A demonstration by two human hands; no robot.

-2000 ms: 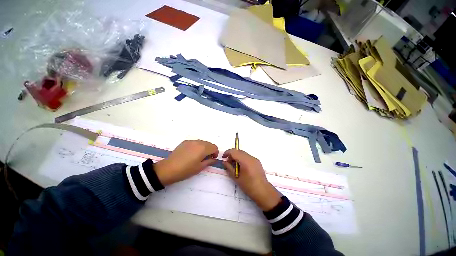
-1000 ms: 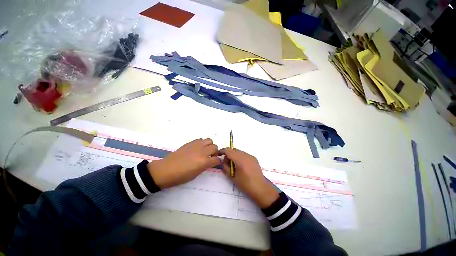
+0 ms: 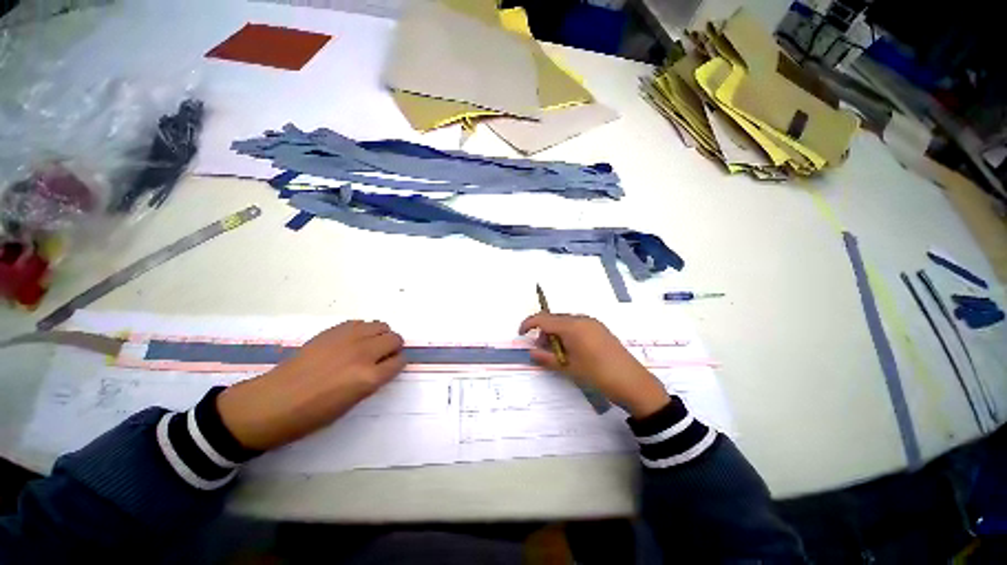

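Note:
A blue-grey strap strip [image 3: 458, 355] lies along the red lines of the white paper pattern [image 3: 370, 425]. My left hand [image 3: 315, 381] holds the strip down left of the middle, fingertips bent on it; its thumb is hidden. My right hand [image 3: 596, 362] grips a slim yellow-brown marking pen [image 3: 554, 340], which slants up and left from the fingers. Its fingertips are at the strip's right part. A short piece of strip shows below the right hand. The contact under these fingers is hidden.
Two strip bundles [image 3: 442, 166] lie beyond the pattern. A steel ruler [image 3: 149, 268] and clear plastic bag [image 3: 99, 99] are left, a small blue-handled tool [image 3: 679, 296] right. Yellow-grey sheets [image 3: 469, 72], a stacked pile [image 3: 751, 105] and a red-brown rectangle [image 3: 271, 46] lie farther back.
My hands have moved apart: the left has slid left along the strip, the right has moved right with the pen. More strip shows between them. The view has shifted right.

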